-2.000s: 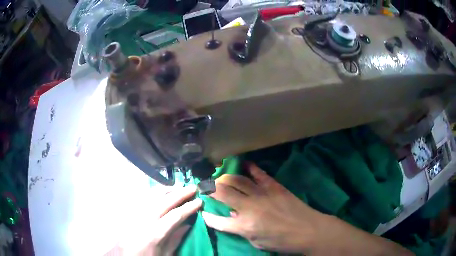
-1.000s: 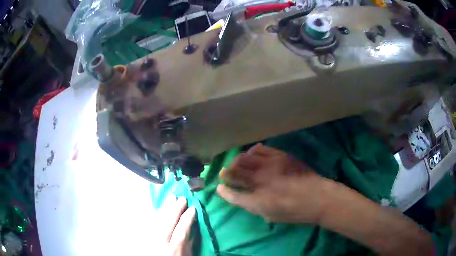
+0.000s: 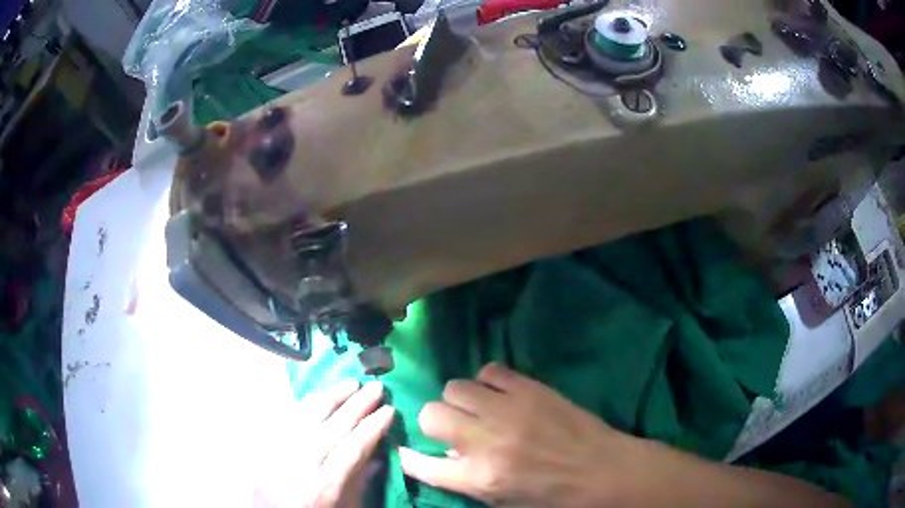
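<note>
Green fabric [image 3: 605, 337] lies under the beige sewing machine arm [image 3: 556, 189] and spreads right and toward me. Its left part is washed out by the lamp. The presser foot and needle area [image 3: 339, 342] sits at the arm's left end, over the cloth. A dark line runs along the cloth toward me. My left hand [image 3: 342, 437] rests on the cloth just below the foot, overexposed, fingers forward. My right hand [image 3: 496, 432] is right of it, fingers curled, with thumb and fingertips on the cloth beside the dark line. Whether it pinches cloth is partly hidden.
The white table [image 3: 109, 327] shows at the left. Behind the arm are a clear plastic bag [image 3: 184, 50], a phone-like device [image 3: 374, 38] and a red object [image 3: 511, 10]. A bobbin-like spool [image 3: 620, 38] sits on the arm. A patterned panel [image 3: 839, 273] is at the right.
My right hand was raised near the arm's underside and has come down toward me beside my left hand. The cloth's folds on the right have shifted. The view has moved slightly.
</note>
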